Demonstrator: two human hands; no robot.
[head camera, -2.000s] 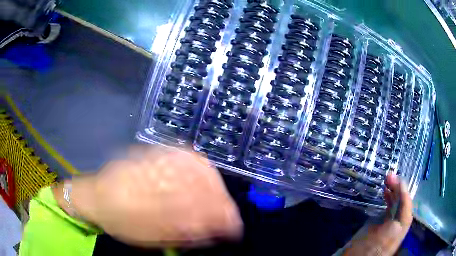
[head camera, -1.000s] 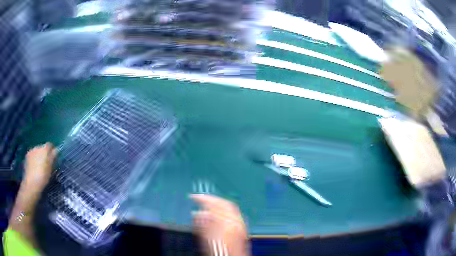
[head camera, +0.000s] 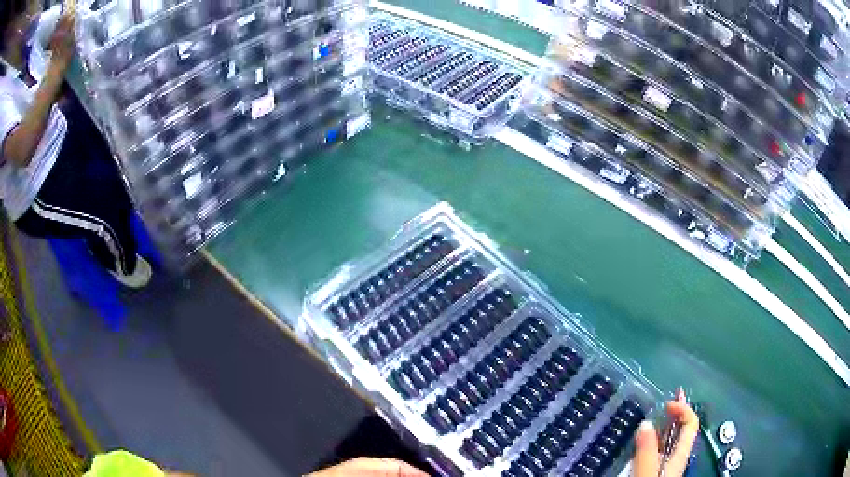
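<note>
A clear plastic tray (head camera: 322, 347) with dark round parts (head camera: 457, 340) packed in rows lies over the green bench's front edge. My right hand (head camera: 665, 442) is at the tray's right end, with slim tweezers (head camera: 670, 436) between the fingers; their tips cannot be made out. My left hand (head camera: 373, 469) is at the bottom edge below the tray, mostly cut off, its fingers hidden. My lime sleeve (head camera: 121, 464) shows at bottom left.
Tall stacks of filled trays stand at back left (head camera: 252, 102) and back right (head camera: 690, 102). A lower filled tray pile (head camera: 447, 70) is between them. Two white discs (head camera: 727, 432) lie beside a long-handled tool, right of my hand. A person (head camera: 61, 158) is on a blue stool at left.
The view has swung left from the discs and cardboard to the tray stacks. The filled tray, previously blurred at left, now lies centrally. My left hand has dropped to the bottom edge.
</note>
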